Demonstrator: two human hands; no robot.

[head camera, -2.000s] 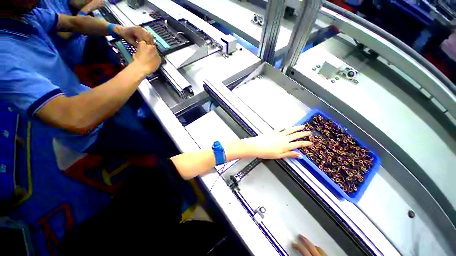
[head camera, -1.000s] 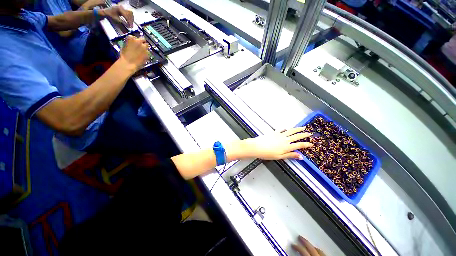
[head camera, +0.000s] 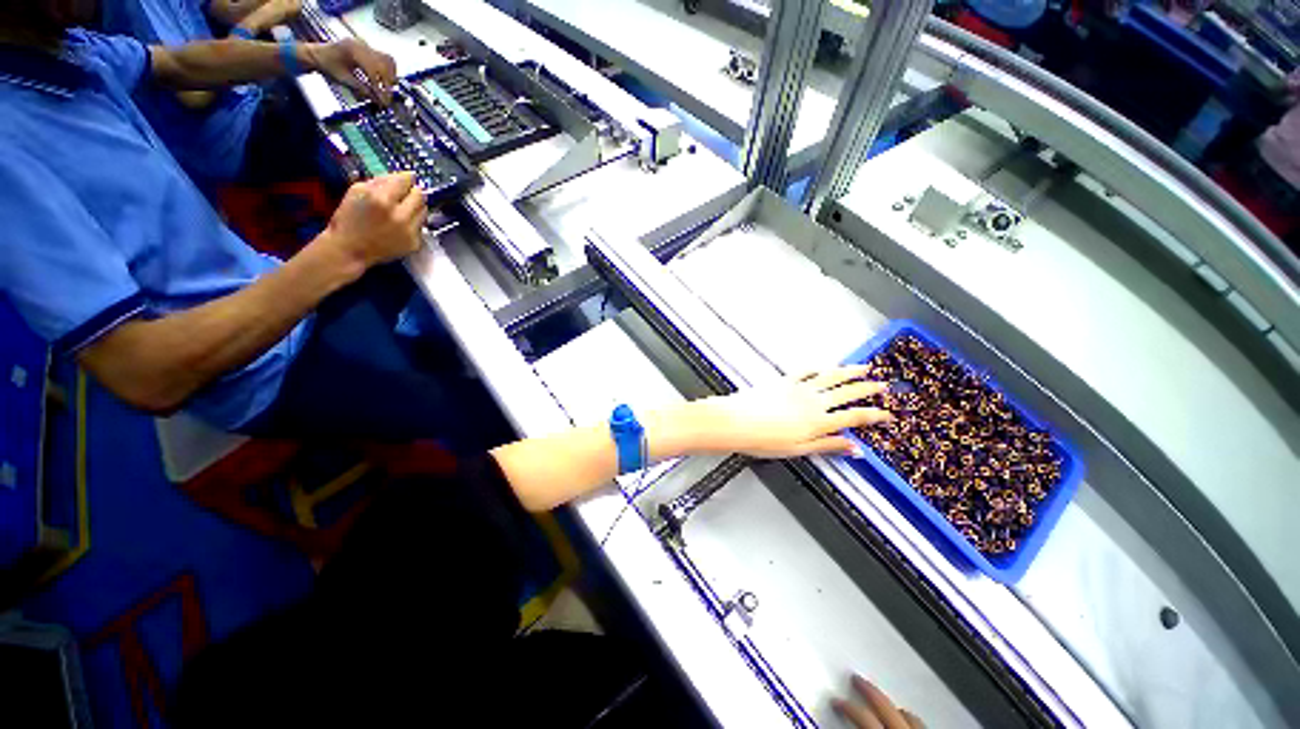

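A blue tray heaped with small copper and dark rings lies on the ledge beyond the conveyor rail. My left hand reaches across the rail with fingers spread. Its fingertips rest over the tray's near left edge, and no part shows gripped in it. A blue strap is around that wrist. Only some fingers of my right hand show at the bottom edge, over the white surface; the rest is cut off.
The conveyor rail runs diagonally under my left forearm. A ribbed shaft lies below the forearm. At upper left a person in a blue shirt works at a black carrier with green boards. A metal post stands behind.
The neighbouring person's hands have moved apart, one now near the carrier's front edge, showing more of the boards. My hands have stayed practically still.
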